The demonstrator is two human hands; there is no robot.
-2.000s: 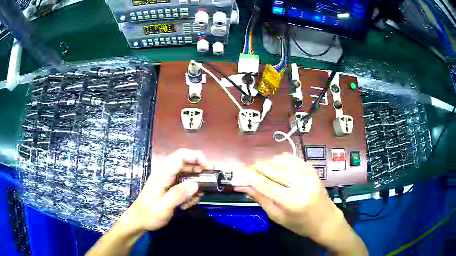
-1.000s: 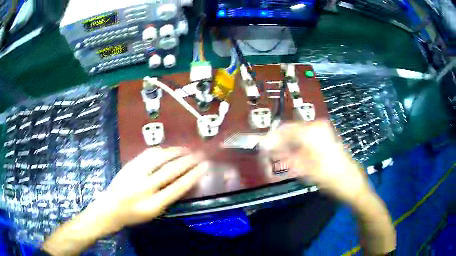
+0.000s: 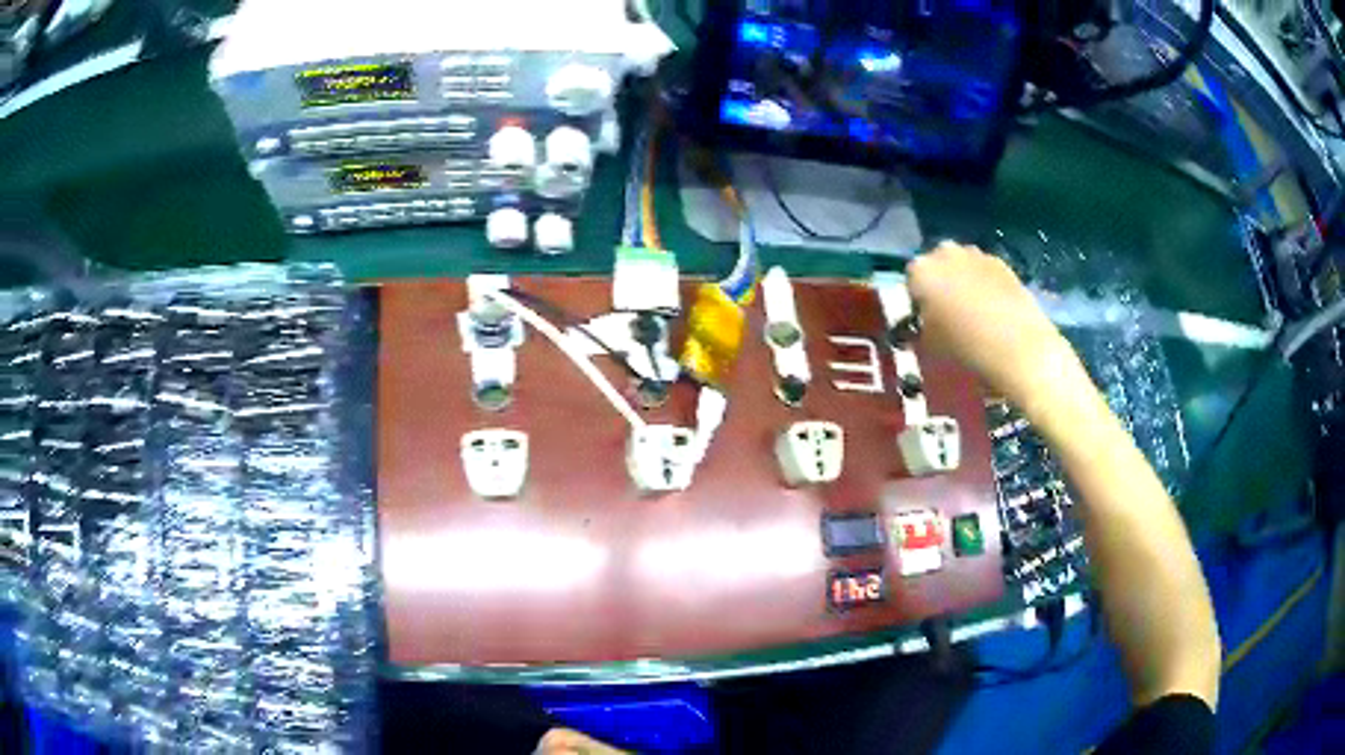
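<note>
The reddish-brown test fixture box [image 3: 502, 568] lies in front of me. My right hand [image 3: 966, 303] is at its back right corner, over the rear end of the rightmost white bracket; its fingertips and anything in them are hidden. Only a small part of my left hand [image 3: 568, 742] shows, cut off by the bottom edge. The white test cable [image 3: 568, 351] runs from the left round socket [image 3: 491, 325] towards the second AC socket [image 3: 659, 456]. The yellow-taped adapter board [image 3: 716, 336] sits beside the white-green connector [image 3: 646, 277].
A blister tray of units [image 3: 177, 487] lies left of the box, another [image 3: 1033, 494] to the right, partly behind my right forearm. Stacked electronic loads [image 3: 398, 133] and a monitor [image 3: 863, 81] stand behind. A panel meter [image 3: 856, 590] shows lit red digits.
My right hand has moved from the front of the box to its back right corner. My left hand has dropped almost out of view. The dark cylinder held earlier is no longer visible in my hands.
</note>
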